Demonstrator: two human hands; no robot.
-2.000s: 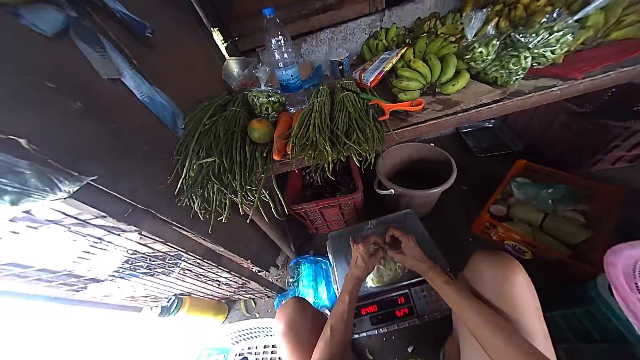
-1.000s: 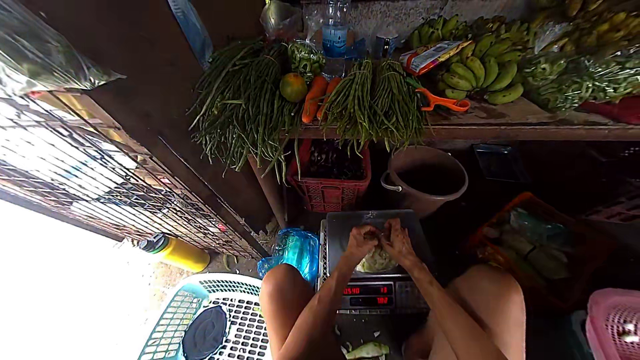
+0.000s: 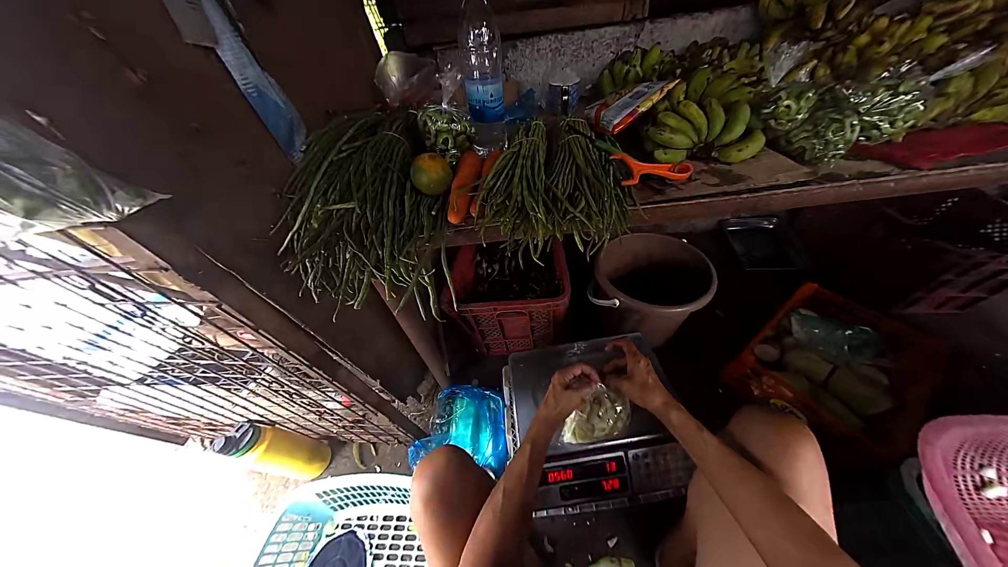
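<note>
A clear plastic bag of pale green cut vegetable (image 3: 596, 417) rests on the metal platform of a digital scale (image 3: 543, 364), whose red display is lit. At the bag's gathered top, my left hand (image 3: 573, 387) pinches the plastic from the left. My right hand (image 3: 632, 374) has its fingers bent at the same neck from the right; whether they grip the plastic is hard to tell. Both hands are close together over the platform. A pale green vegetable piece (image 3: 611, 562) lies below the scale at the bottom edge.
Long beans (image 3: 370, 197), carrots (image 3: 465, 187), orange-handled scissors (image 3: 652, 169) and green bananas (image 3: 705, 118) lie on the shelf. Beneath it stand a red crate (image 3: 512, 315) and a bucket (image 3: 657, 307). An orange crate (image 3: 811, 295) is right, a blue bag (image 3: 471, 429) left, a teal basket (image 3: 346, 492) lower left.
My hands stay at the top of the bag over the scale, with the fingers shifting slightly. The digits on the display have changed. The view has swung about.
</note>
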